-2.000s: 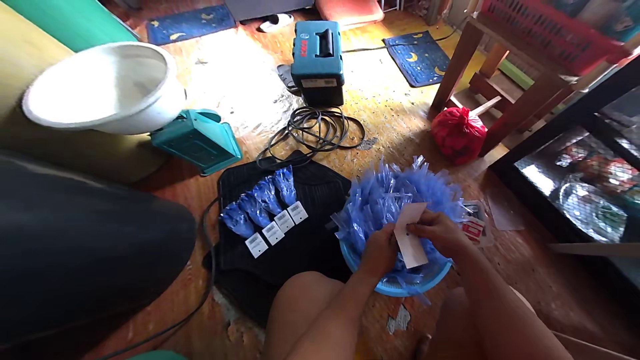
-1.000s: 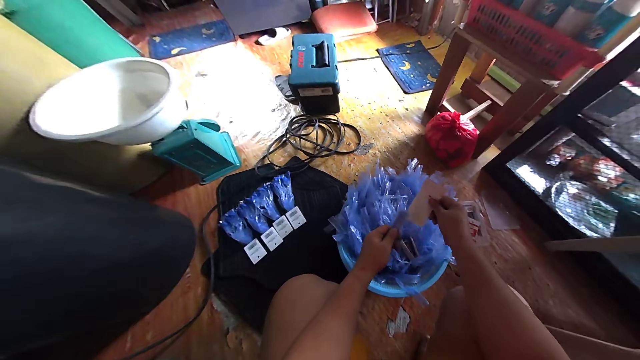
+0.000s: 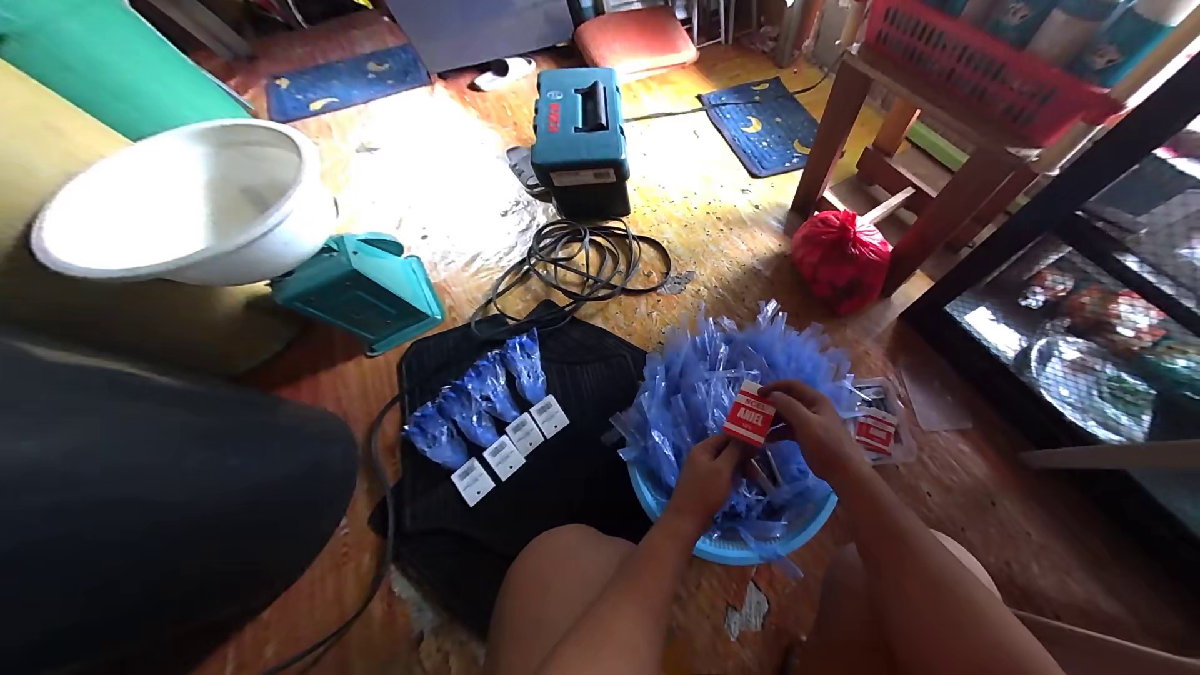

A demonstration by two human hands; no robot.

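Between both hands a small red and white printed card [image 3: 750, 414] is held above a blue plastic basin [image 3: 731, 551] heaped with blue plastic-wrapped bundles [image 3: 694, 375]. My left hand [image 3: 705, 476] pinches its lower edge; my right hand [image 3: 808, 420] has its upper right side. To the left, several blue wrapped bundles [image 3: 487, 386] with white tags [image 3: 504, 457] lie in a slanting row on a black mat [image 3: 572, 459]. A clear container [image 3: 891, 422] holding more red and white cards sits just right of the basin.
A black cable [image 3: 586, 262] lies coiled beyond the mat, near a teal tool case [image 3: 581, 131]. A teal plastic container [image 3: 366, 291] and a white basin [image 3: 187, 202] stand left. At right are a red bag [image 3: 841, 261], a wooden stand [image 3: 834, 141] and a black-framed cabinet [image 3: 984, 234].
The card held over the basin has turned from its pale side to its red printed side. My right hand has come down and inward from beside the basin's right edge.
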